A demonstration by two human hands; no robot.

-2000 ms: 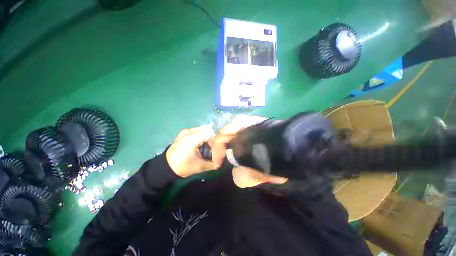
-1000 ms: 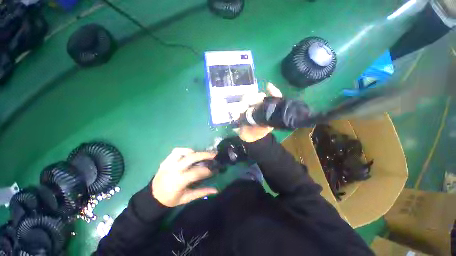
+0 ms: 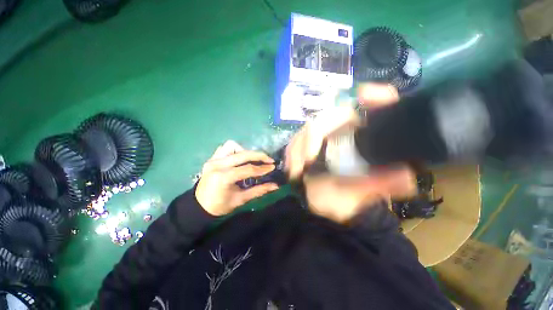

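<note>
The electric screwdriver (image 3: 418, 130) is a thick dark cylinder with a pale label, blurred, lying across the right of the view. My right hand (image 3: 348, 163) is wrapped around its lower end. My left hand (image 3: 233, 178) holds a small black part (image 3: 264, 175) between thumb and fingers, just left of my right hand. The driver's tip and where it meets the part are hidden by my fingers and blur.
The blue-and-white screw feeder (image 3: 315, 66) stands beyond my hands, with fan heads (image 3: 382, 56) right of it. More fan heads (image 3: 115, 148) and loose shiny screws (image 3: 121, 212) lie at left. An open carton (image 3: 452, 212) with black parts is at right, a closed carton (image 3: 485, 266) below it.
My right hand and the screwdriver have come back from over the feeder toward my left hand. The driver now looms large and blurred at right, and the view has shifted.
</note>
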